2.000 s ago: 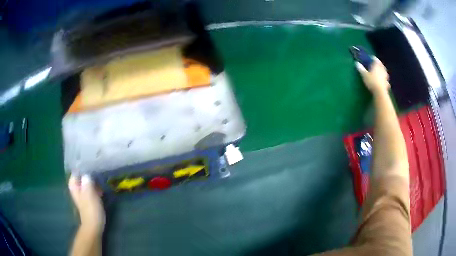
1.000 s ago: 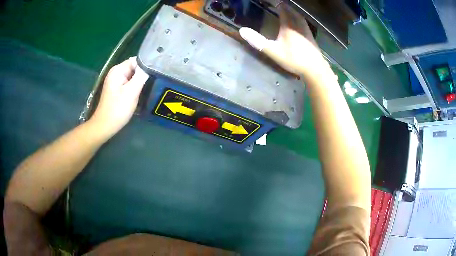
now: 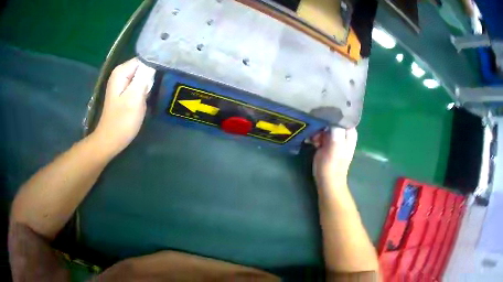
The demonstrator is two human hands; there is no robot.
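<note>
The press has a grey perforated plate [image 3: 248, 60] over a blue base with a black label panel, yellow arrows and a round red button [image 3: 237, 125]. Behind the plate, a thin dark-edged phone frame [image 3: 346, 34] lies on the orange nest plate [image 3: 351, 50], partly cut off by the top edge; tan shows inside its outline. My left hand [image 3: 124, 104] is at the base's left side, fingertips at the plate's corner. My right hand [image 3: 335, 151] is at the base's right side, fingertips under the plate's corner. The side buttons and parts of my fingers are hidden.
A red ribbed tray [image 3: 427, 231] at the lower right bears a part with blue patches [image 3: 408, 202]. A black block [image 3: 462, 148] stands at the far right. The dark green mat [image 3: 204, 193] lies before the press, with a shiny green surface [image 3: 408, 126] beyond it at the right.
My right hand has moved from the phone part at the nest down to the base's right side. The part there is no longer in my hand. My left hand stays at the left side.
</note>
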